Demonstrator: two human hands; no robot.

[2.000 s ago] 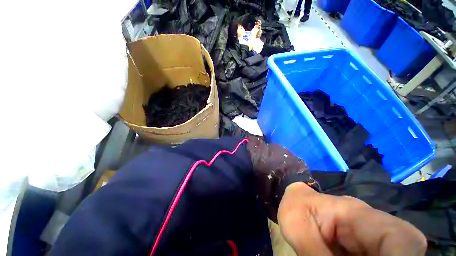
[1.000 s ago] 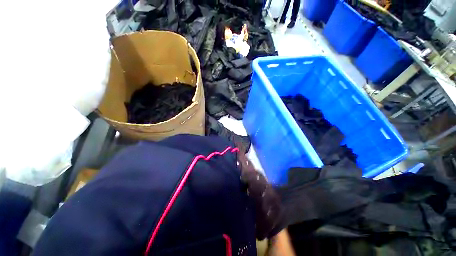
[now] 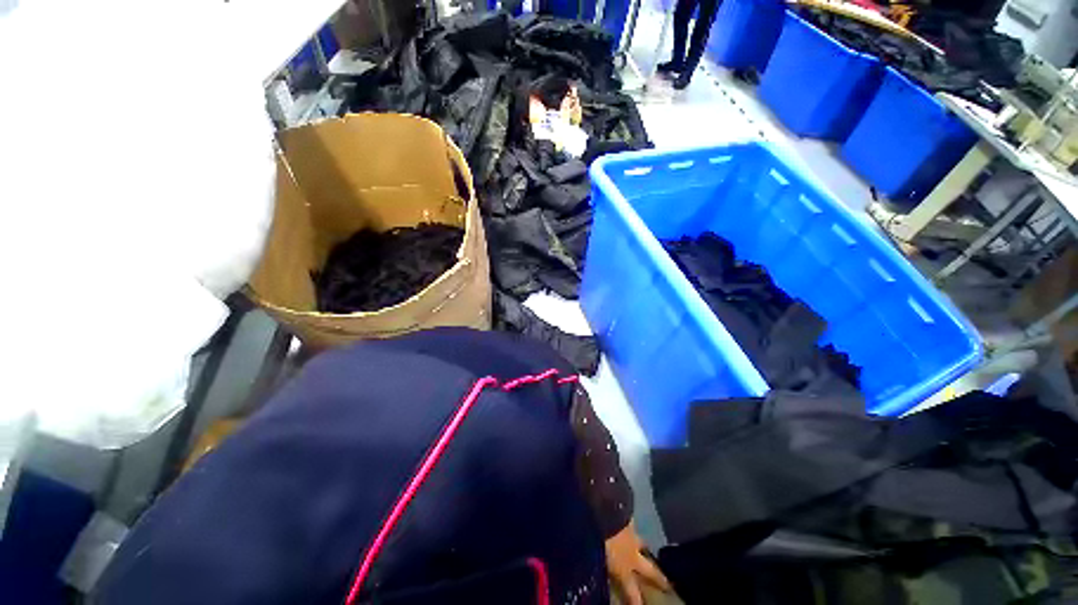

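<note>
My left hand is small at the bottom edge, below a brown patterned cuff and dark blue sleeve with pink piping. Its fingers point down beside the edge of a large heap of black cloth pieces at the lower right. The fingertips are unclear, so I cannot tell whether they hold anything. Some camouflage cloth shows in the lower part of the heap. My right hand is out of the picture.
An open blue plastic bin holds black pieces. A brown cardboard box holds small black pieces, with a puffy white sack at its left. Black bag pieces lie on the floor behind. A person's legs, more blue bins and a table stand farther back.
My left hand has moved down and left from in front of the heap to the bottom edge. More of the hand shows than one second ago. The view has shifted, and more of the heap shows.
</note>
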